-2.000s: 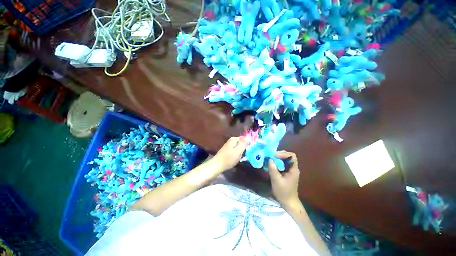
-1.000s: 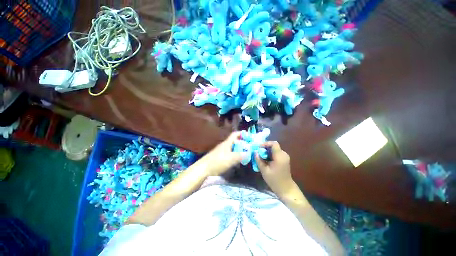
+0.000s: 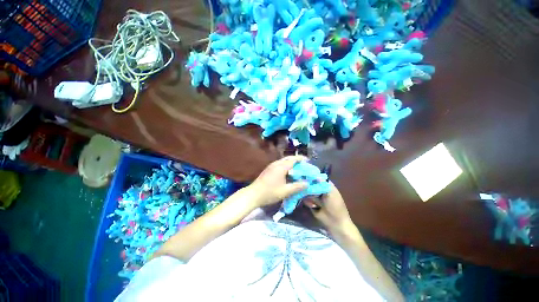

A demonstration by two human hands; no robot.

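A small sky-blue plush toy is held just off the table's near edge, in front of my white patterned top. A small white label sticks out at its lower left. My left hand grips the toy from the left, thumb across its body. My right hand is behind and right of the toy, its fingers partly hidden by it. A dark tool, likely thread snips, shows as a dark tip beside the right fingers; most of it is hidden.
A heap of blue and pink toys lies on the brown table. A blue crate of toys stands lower left. A coiled cable, white power blocks, a pale card and a separate toy are around.
The toy has been turned in my hands; its pink hair and eye showed earlier and now its blue body and legs show. My left hand now wraps over it, and my right hand sits partly behind it.
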